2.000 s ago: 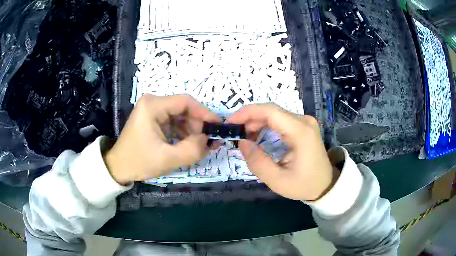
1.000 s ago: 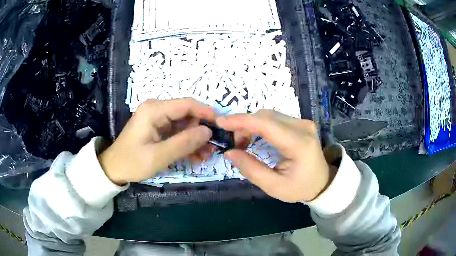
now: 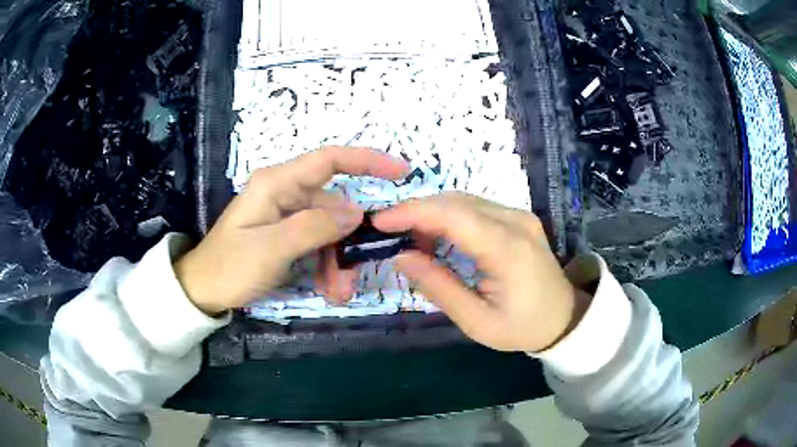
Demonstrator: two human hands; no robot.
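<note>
A black plastic housing [image 3: 377, 244] is held between my two hands, low over the pile of white strips [image 3: 349, 113]. A short white line shows along its side. My right hand [image 3: 498, 266] grips its right end between thumb and fingers. My left hand [image 3: 271, 231] is at its left end, with the thumb and a lower finger touching it and the index finger stretched out above. The fingertips hide both ends of the housing.
Black housings [image 3: 105, 148] are heaped at left in clear plastic [image 3: 26, 87]. The grey right tray [image 3: 690, 175] holds a smaller black heap [image 3: 612, 113]. A blue-edged tray [image 3: 773, 260] with white strips is at far right. The dark green bench edge [image 3: 367, 384] curves in front.
The housing has turned from level, through a slant, to nearly level, now showing a white line on its side. My left index finger has lifted and stretched out. My right hand has stayed nearly in place.
</note>
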